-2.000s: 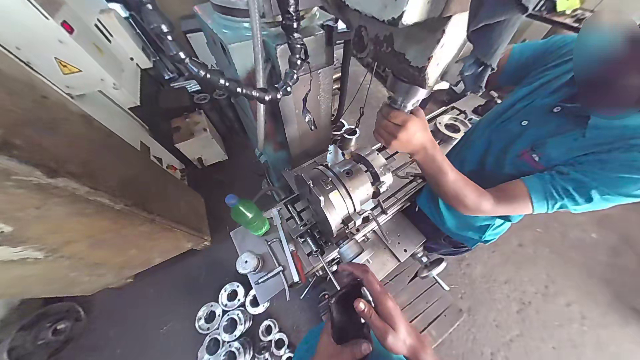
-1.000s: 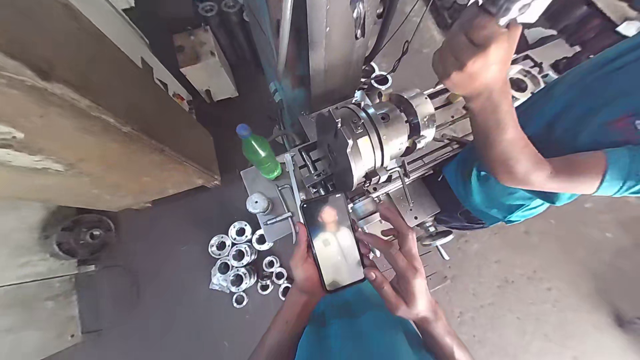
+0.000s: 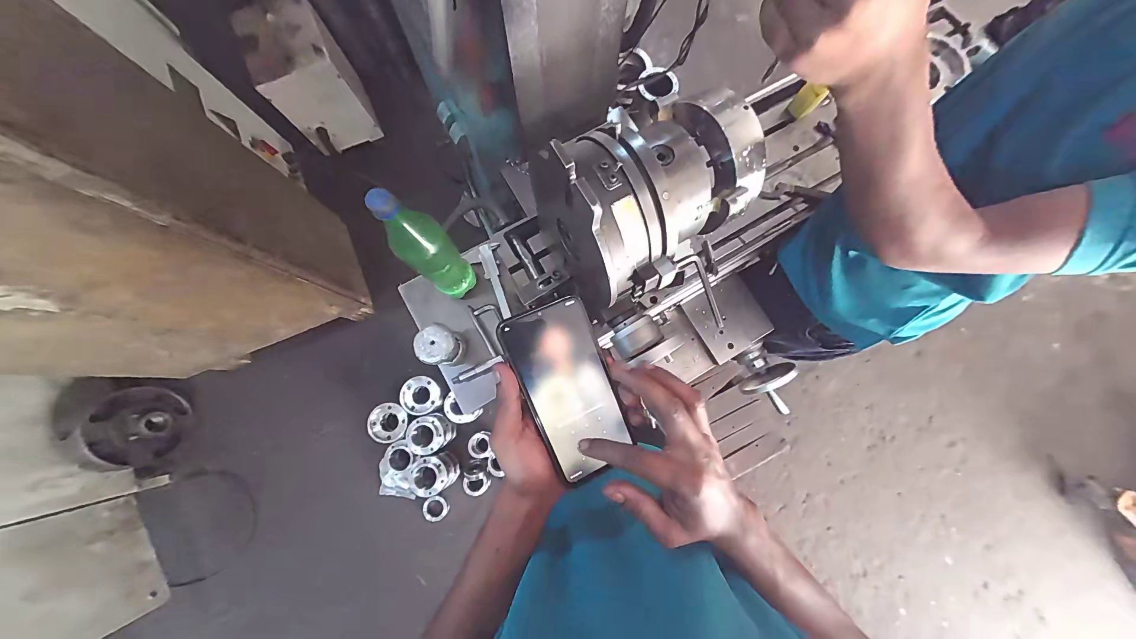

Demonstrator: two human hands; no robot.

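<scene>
A black smartphone (image 3: 568, 390) with its screen lit lies in my left hand (image 3: 524, 435), which grips it along the left side and from beneath. Over the phone's lower right part, my right hand (image 3: 679, 457) has its fingers spread, one fingertip at the screen. Just beyond the phone sits a large round metal chuck or indexing fixture (image 3: 643, 195) on a machine table (image 3: 723, 315). A green plastic bottle (image 3: 426, 248) with a blue cap and a metal caliper (image 3: 494, 275) are on a metal plate (image 3: 430, 311) left of the fixture.
Several machined metal rings (image 3: 430, 435) are on the floor left of my hands. A person's arm (image 3: 914, 177) in a teal sleeve reaches in at the right. A handwheel (image 3: 768, 377) juts from the machine. A worn cabinet (image 3: 177, 231) stands at left, near a dark wheel (image 3: 133, 424).
The phone, dark and tilted two seconds ago, now faces me with its screen lit. My right hand has moved over the screen. The view has tipped down.
</scene>
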